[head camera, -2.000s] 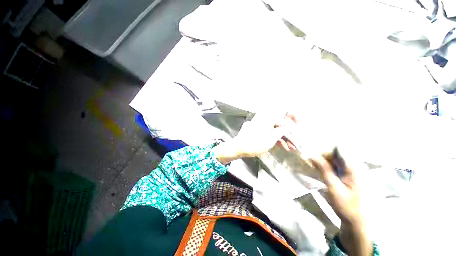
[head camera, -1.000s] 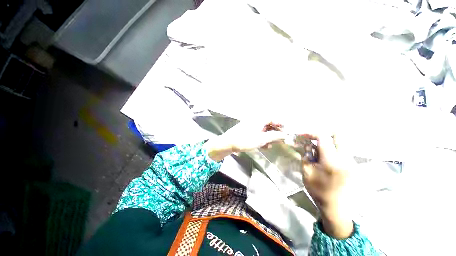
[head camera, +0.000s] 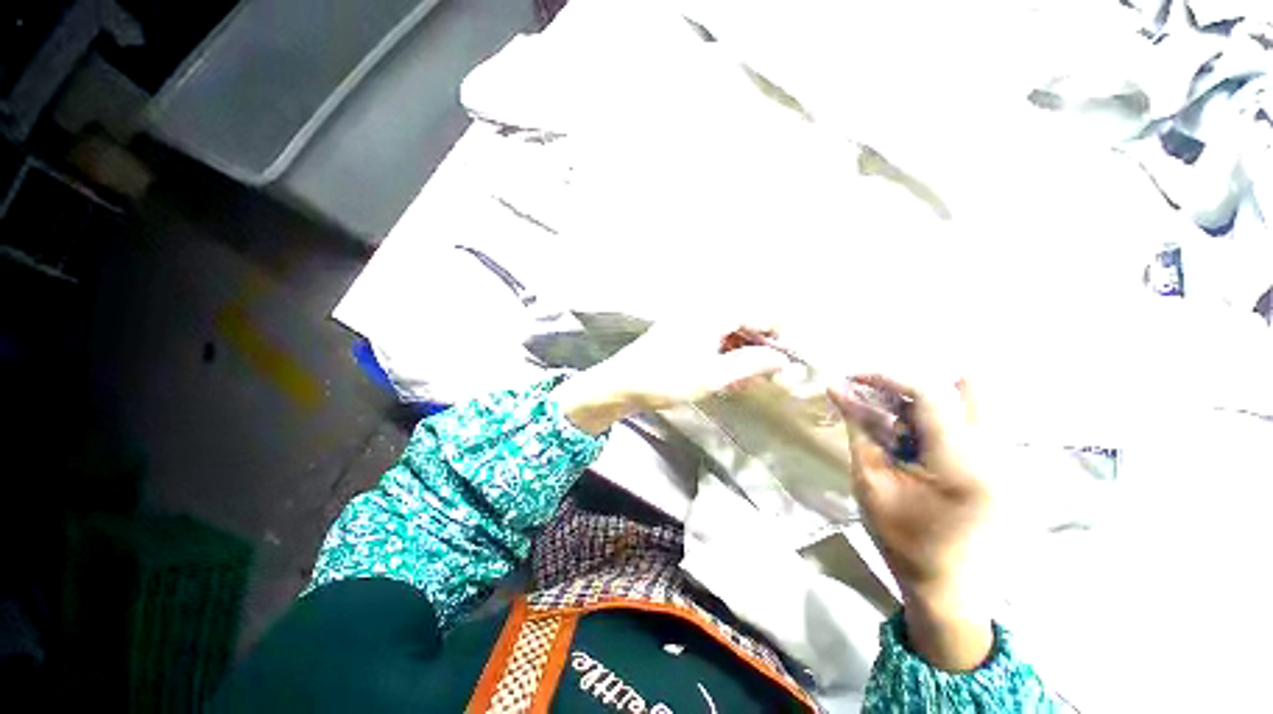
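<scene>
A pale cloth garment (head camera: 782, 449) lies in front of me, mostly washed out by glare. My left hand (head camera: 705, 368) pinches an edge of it between thumb and fingers. My right hand (head camera: 921, 467) is close beside it on the right, fingers curled around small dark thread snips (head camera: 905, 435), which are partly hidden by the fingers. The right fingertips are near the left ones, with a small gap. Any thread between them is too fine to see.
Crumpled pale garments (head camera: 1208, 126) lie at the far right, with a small dark label (head camera: 1164, 272) near them. A grey bin (head camera: 300, 105) stands beyond the table's left edge. A green crate (head camera: 175, 600) is on the floor at lower left.
Since the oldest frame, my right hand has turned upward and come closer to my left hand. Over the last second it has shifted slightly right, and the left hand slightly left.
</scene>
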